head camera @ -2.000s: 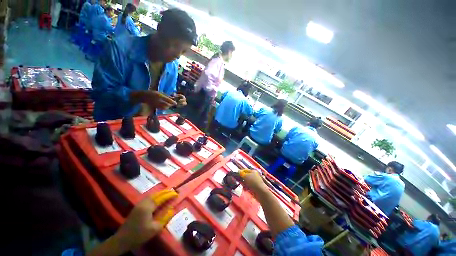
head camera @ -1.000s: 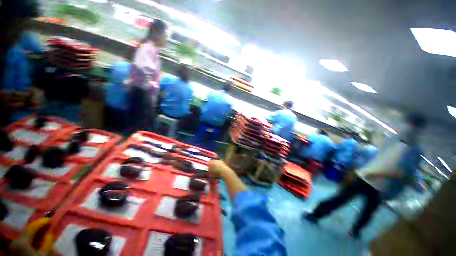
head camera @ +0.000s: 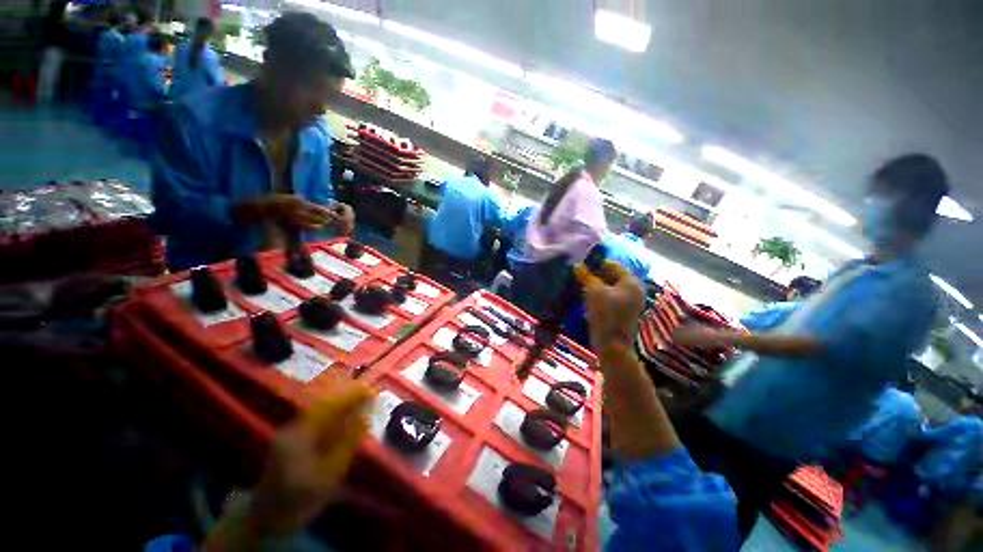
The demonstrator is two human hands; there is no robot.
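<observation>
My right hand (head camera: 617,313), with yellow finger cots, is raised above the right tray's far side. It holds an open black watch (head camera: 552,316) that hangs down long over the tray. My left hand (head camera: 296,464), blurred, with yellow cots, is low at the near edge of the trays; whether it holds anything is unclear. In the right red tray (head camera: 460,498), closed looped watches (head camera: 413,426) stand on white slips (head camera: 490,472). Flat straps (head camera: 501,320) lie in its far compartments. The left red tray (head camera: 221,343) also holds several closed watches (head camera: 320,313).
A coworker in blue (head camera: 205,162) stands beyond the left tray, hands together. A masked person (head camera: 835,345) is close on the right, one arm reaching toward stacked red trays (head camera: 668,350). A person in pink (head camera: 569,221) stands behind. Plastic-covered trays (head camera: 75,205) are at left.
The view swung right and then back left. My right hand has risen from the right tray with an open watch. The masked person has come close on the right.
</observation>
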